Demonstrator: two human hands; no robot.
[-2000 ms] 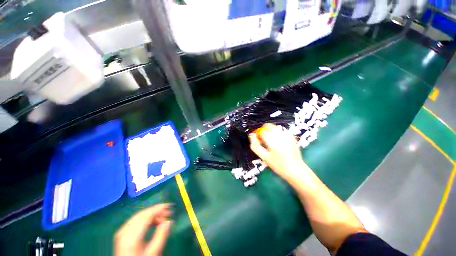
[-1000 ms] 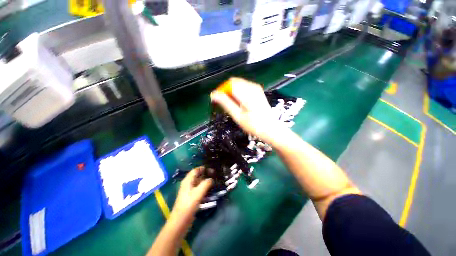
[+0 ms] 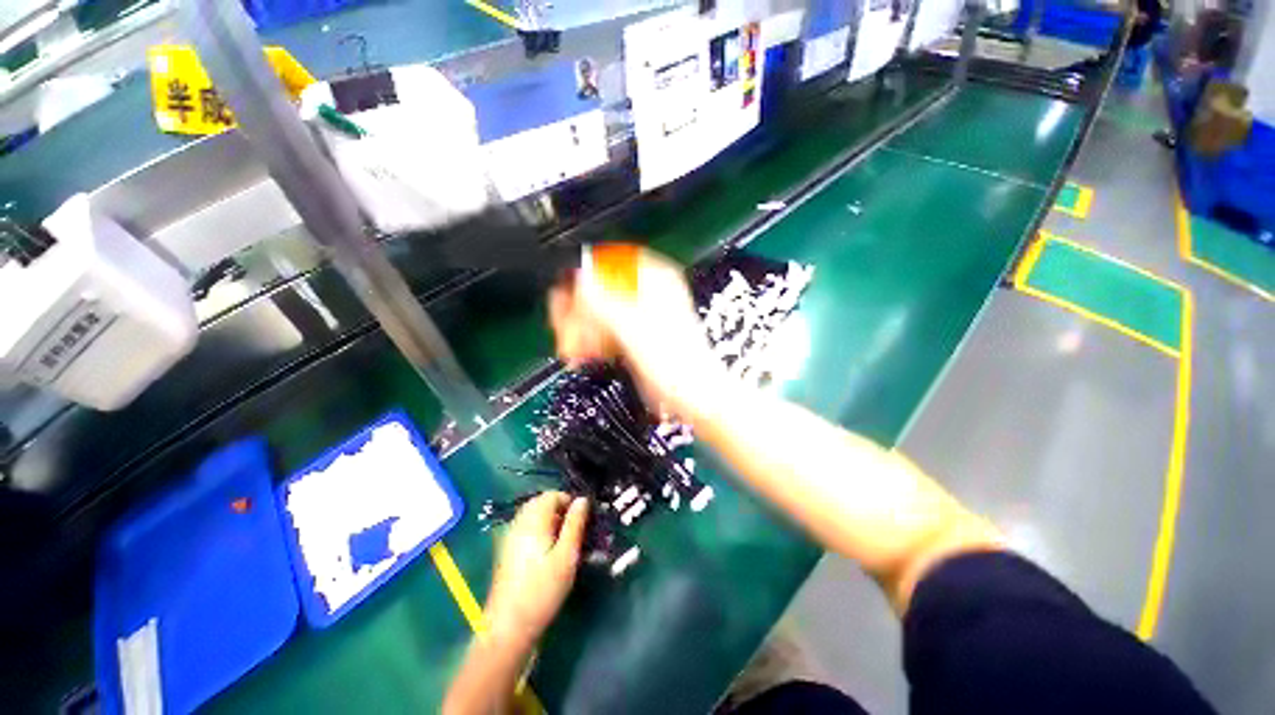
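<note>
A pile of black leads [image 3: 594, 419] lies on the green bench, with white connectors [image 3: 762, 314] along its near and right side. My left hand [image 3: 538, 552] rests at the pile's near left edge, fingers curled on some black leads. My right hand [image 3: 615, 314] is raised over the back of the pile, blurred, with an orange cover at a finger or the thumb. Whether my right fingers hold leads is hidden by blur.
A smaller blue tray [image 3: 450, 506] filled with white housings stands left of the pile. A larger blue tray [image 3: 210, 559] with white strips is beside it. A metal post [image 3: 336, 224], white bins [image 3: 98, 307] and posted sheets [image 3: 685, 105] are behind. Grey floor lies right.
My left hand has come from the bench near the trays onto the pile's left edge. My right hand has lifted off the pile and moved left. The pile's left part is spread towards me.
</note>
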